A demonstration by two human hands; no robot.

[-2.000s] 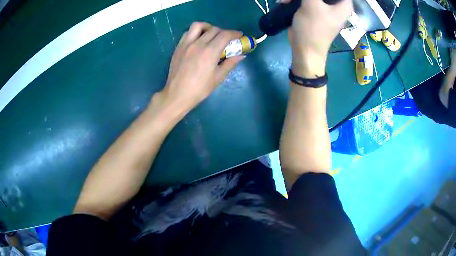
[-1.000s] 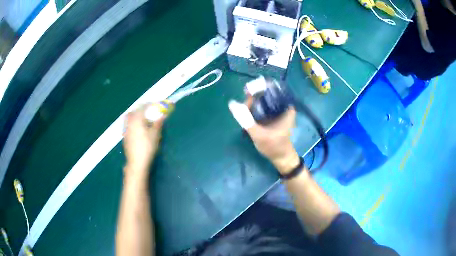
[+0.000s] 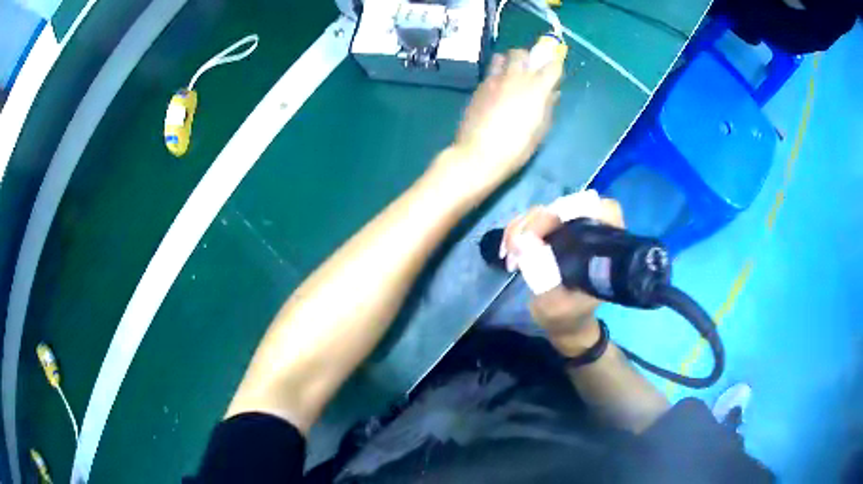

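My left hand (image 3: 506,113) reaches toward the back right, its fingers on a yellow handheld unit (image 3: 550,47). They hide most of it; one end and its white strap show beyond the fingertips. My right hand (image 3: 549,250), with white wraps on its fingers, is closed around a black electric screwdriver (image 3: 606,265) over the bench's front edge. The dark nose points left, touching no unit. Another yellow unit (image 3: 179,123) lies beyond the white strip, its strap loop toward the back.
A silver-grey screw feeder (image 3: 421,43) stands left of my left hand. More strapped yellow units (image 3: 48,364) lie at far left. The white strip (image 3: 203,208) curves across the green bench. The black cord loops at right, near a blue stool (image 3: 724,132). A person's dark clothing shows at top right.
My left hand has let go of its earlier unit, now beyond the strip, and moved right to another. My right hand has moved toward the front edge with the screwdriver. The view has shifted.
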